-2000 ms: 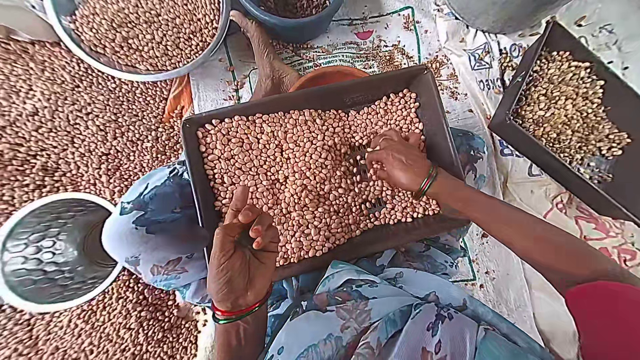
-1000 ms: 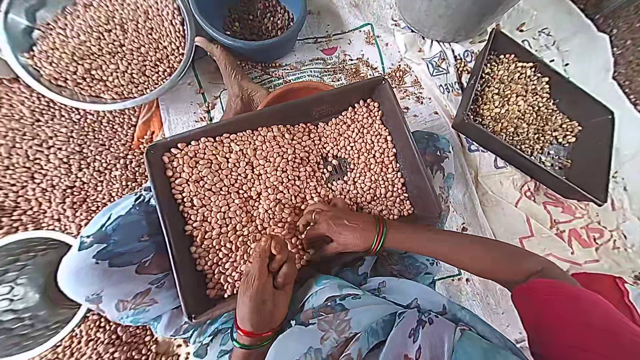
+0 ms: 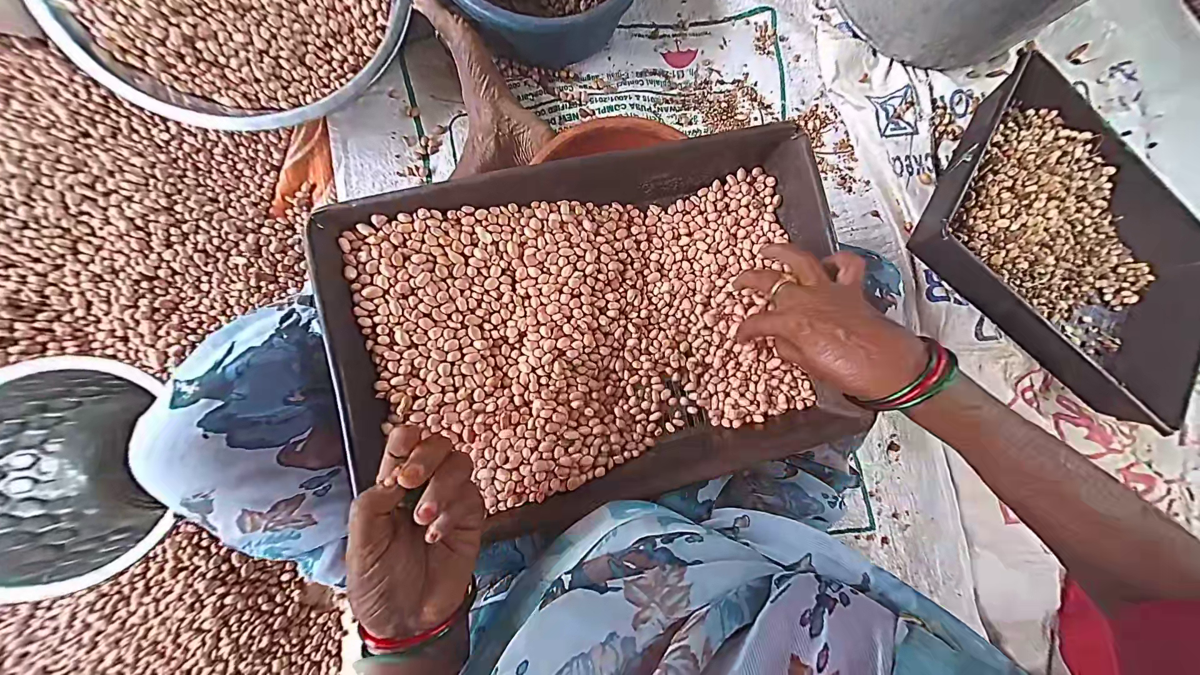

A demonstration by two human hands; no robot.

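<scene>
A dark rectangular tray full of pinkish shelled peanuts lies tilted across my lap. My right hand, with a ring and red and green bangles, rests fingers spread on the nuts at the tray's right side. Near the tray's lower left corner is my left hand, palm up with fingers curled; whether a nut is pinched between the fingertips cannot be made out. A small gap in the nuts shows the tray's slotted bottom. Part of an orange-brown round vessel shows behind the tray's far edge.
A second dark tray at right holds paler, broken bits. At upper left stands a metal basin of peanuts, beside a blue tub. Loose peanuts cover the left floor, near a metal vessel. My foot is beyond the tray; printed sacks lie beneath.
My right hand has moved from the tray's near edge, beside my left hand, to its right side. The hands are now well apart. The gap in the nuts has shifted toward the near edge.
</scene>
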